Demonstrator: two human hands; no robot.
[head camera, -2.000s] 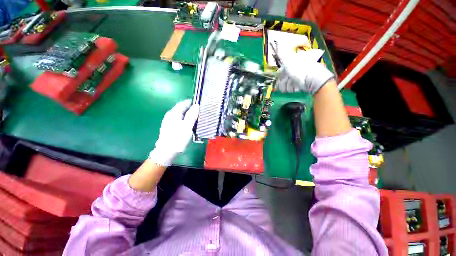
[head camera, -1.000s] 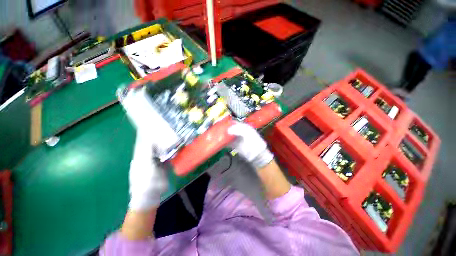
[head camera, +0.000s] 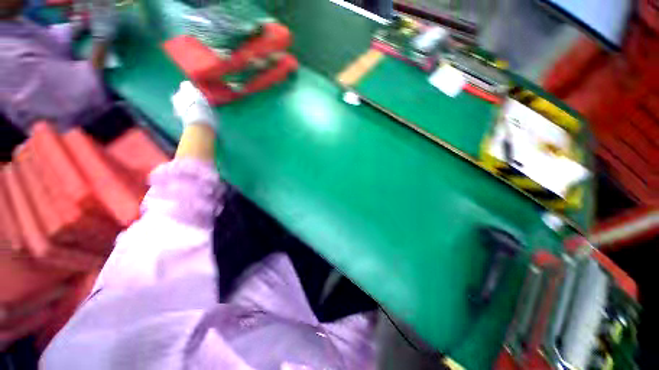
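Note:
My left hand (head camera: 192, 105), in a white glove, reaches to the near left edge of the red foam pads (head camera: 253, 79) at the upper left. Blur hides whether its fingers grip the pad. Green circuit boards (head camera: 217, 32) lie on and between these pads, blurred. My right hand is out of the picture. At the lower right edge, boards with silver heatsinks (head camera: 584, 311) sit on red foam, partly cut off by the frame.
A black barcode scanner (head camera: 495, 264) lies on the green bench (head camera: 347, 188). A yellow-black box (head camera: 535, 148) holds white papers. Behind is a wood-edged green shelf (head camera: 426, 108). Red foam (head camera: 72, 195) is stacked at left. Another person's sleeve (head camera: 43, 65) shows at upper left.
The view has swung left. The board and red pad held in both hands are no longer held in view. My left hand has moved to the pads at the left; my right hand has left the picture.

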